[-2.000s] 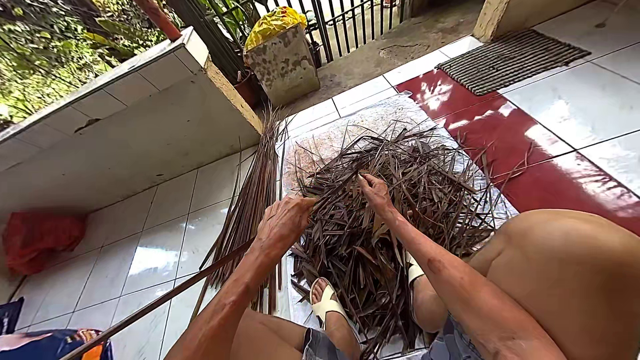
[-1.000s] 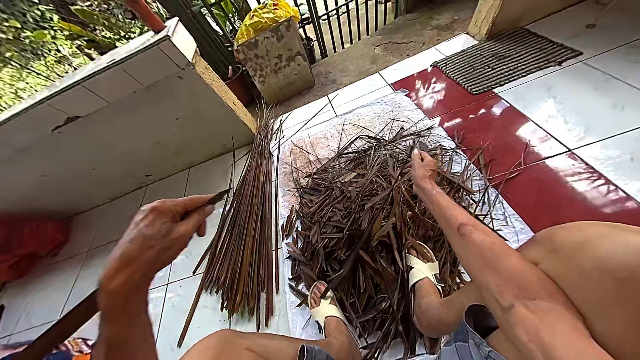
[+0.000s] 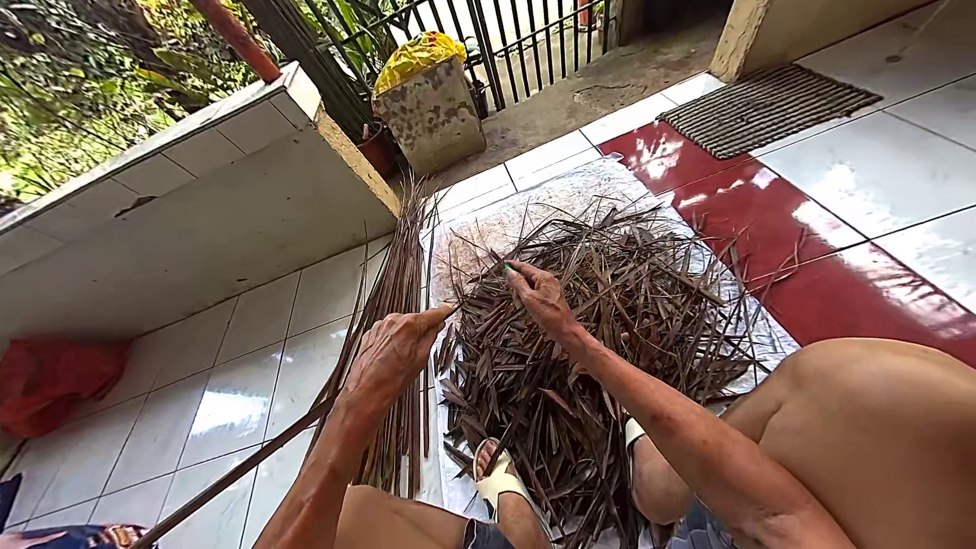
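Observation:
A long brown palm leaf stalk (image 3: 252, 461) runs from the lower left up to my left hand (image 3: 398, 343), which grips it near its end. My right hand (image 3: 537, 293) is pinched at the thin tip region just right of it, with a small green spot at the fingertips; what it pinches is too small to tell. Beneath both hands spreads a heap of dry brown leaf strips (image 3: 579, 358) on a white cloth (image 3: 534, 194). Beside the cloth on the left lies a bundle of long thin brown ribs (image 3: 396, 290).
My sandalled feet (image 3: 499, 480) flank the heap's near side. A low wall (image 3: 191, 229) stands left, with a red cloth or bag (image 3: 61, 377) at its foot. Beyond are a planter with a yellow plastic cover (image 3: 427, 107), a metal gate (image 3: 534, 46) and a ribbed doormat (image 3: 770, 107).
My left hand has moved right and forward from the left side, toward the heap. My right hand has come left to meet it near the heap's left edge.

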